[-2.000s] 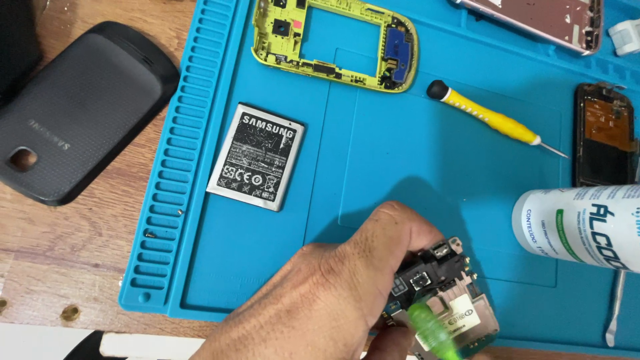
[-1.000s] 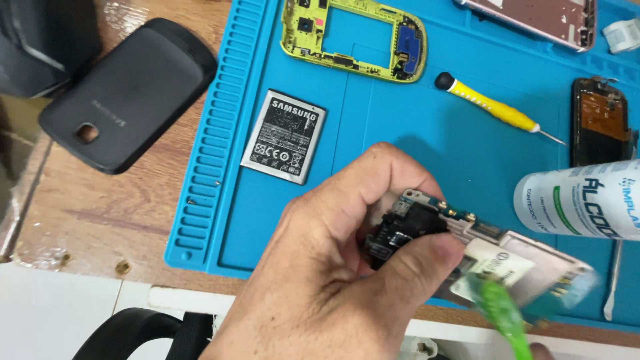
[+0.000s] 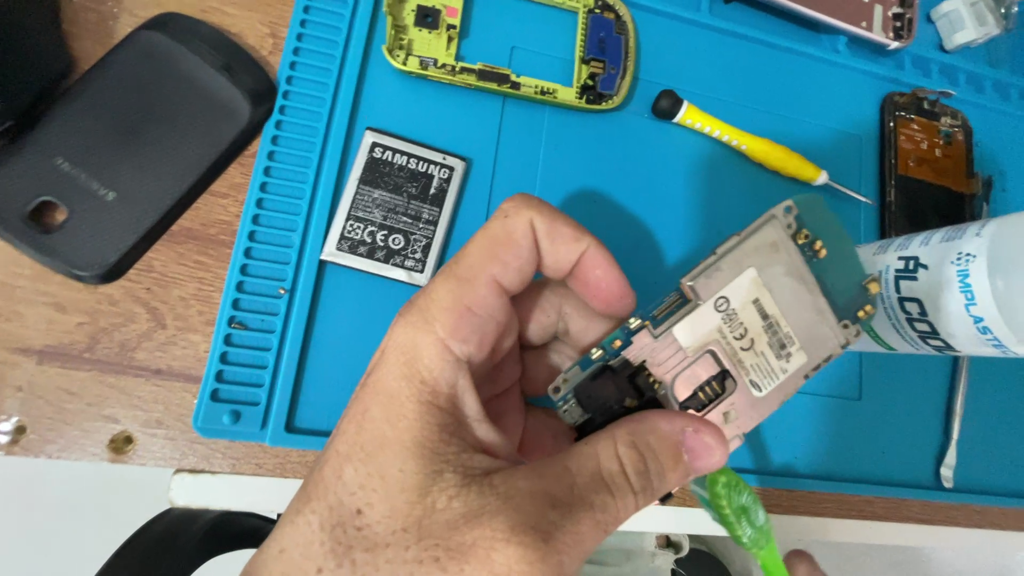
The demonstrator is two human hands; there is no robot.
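Note:
My left hand grips a phone circuit board by its near left edge, thumb on top. The board has a metal shield, a white label bearing writing and a black plastic module at its left end. A green brush handle or toothbrush head is just below the thumb, its bristles hidden. Of my right hand only a fingertip shows at the bottom edge, by the green brush. A phone battery lies on the blue mat, left of my left hand.
On the blue repair mat lie a yellow-green phone frame, a yellow screwdriver, a phone display part and a metal spudger. An alcohol bottle is at right. A black phone back cover rests on the wood table.
My left hand has raised and turned the circuit board, so more of its shield shows. The green brush was over the board and is now at its lower edge. The view has shifted somewhat.

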